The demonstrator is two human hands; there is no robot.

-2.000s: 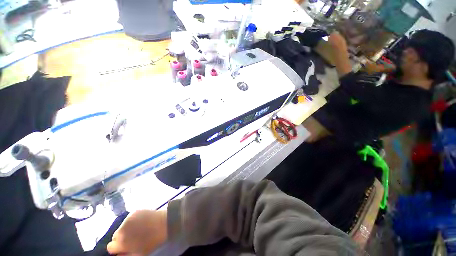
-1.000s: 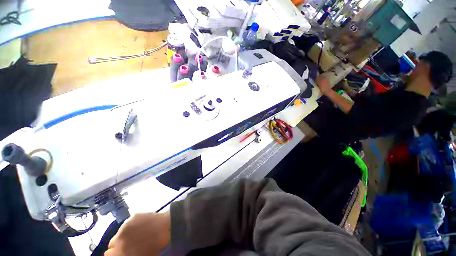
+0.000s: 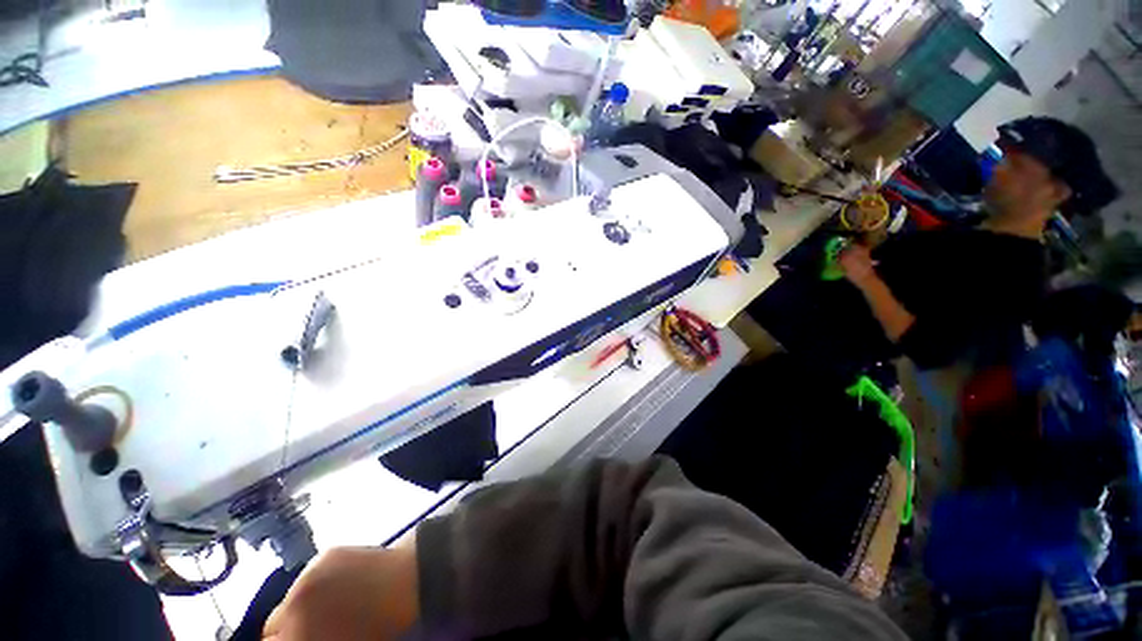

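The white industrial sewing machine [image 3: 376, 328] stretches from lower left to upper centre. Its needle and presser area [image 3: 269, 520] is at the lower left. My right hand [image 3: 344, 596] is low in the picture, beside the presser area, over a black fabric piece [image 3: 261, 604]. Its fingertips are cut off by the bottom edge, so its grip is unclear. My left hand is not in view. A black pocket-shaped piece [image 3: 441, 448] lies on the bed under the machine arm. More black cloth [image 3: 63, 557] lies left of the machine.
Thread cones with pink parts [image 3: 486, 188] stand behind the head. Red and yellow loops [image 3: 689, 338] and small red-handled snips [image 3: 614, 352] lie on the bed's right. Black cloth [image 3: 776, 438] hangs at the front. A person [image 3: 977, 282] sits at the right.
The view has shifted slightly. My right hand stays almost in place beside the presser area. The other person's head has turned and their hand now shows near a green item.
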